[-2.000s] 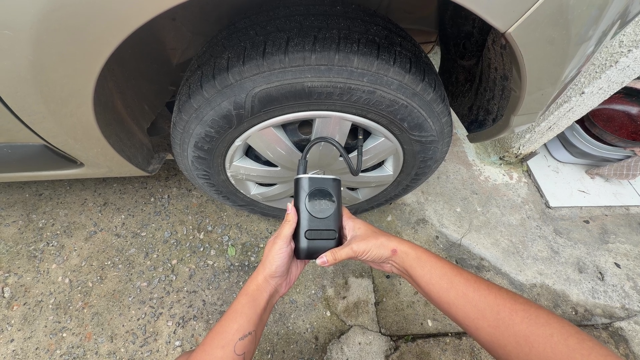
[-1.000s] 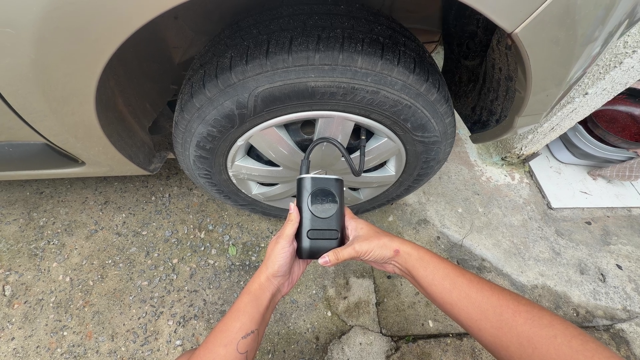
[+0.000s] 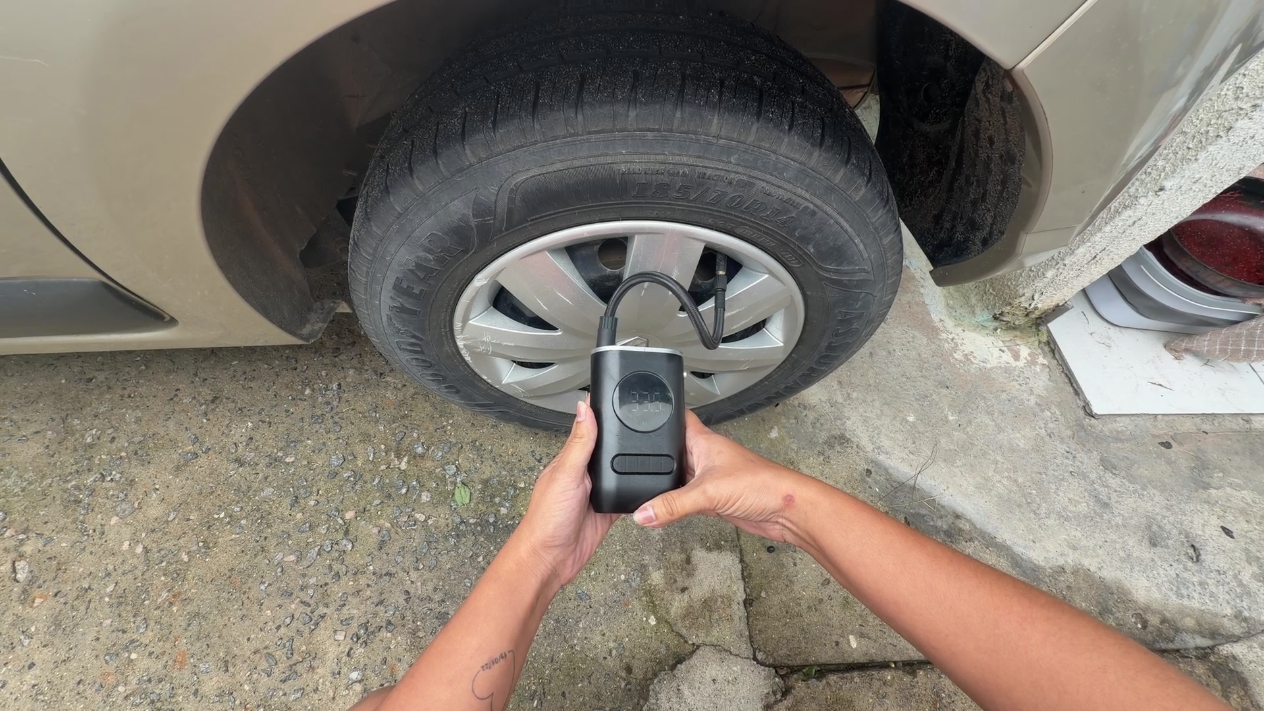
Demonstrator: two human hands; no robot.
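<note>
A black portable tire inflator (image 3: 637, 434) is held upright between my two hands, its round display and button strip facing up at me. My left hand (image 3: 561, 504) grips its left side, thumb along the edge. On the lower right side is my right hand (image 3: 726, 482), with the thumb near the bottom corner. A short black air hose (image 3: 681, 292) loops from the inflator's top to the valve area of the wheel, seen through a gap in the silver hubcap (image 3: 553, 296). Around the hubcap is a black rubber tire (image 3: 632, 148). The fingers behind the inflator are hidden.
The beige car's body panel (image 3: 109, 148) and dark wheel arch surround the tire. Rough concrete ground (image 3: 247, 533) lies below, with cracked slabs near the bottom. A rough wall edge (image 3: 1136, 188) rises at right, beside a white tile (image 3: 1145, 370) and stacked containers (image 3: 1175, 286).
</note>
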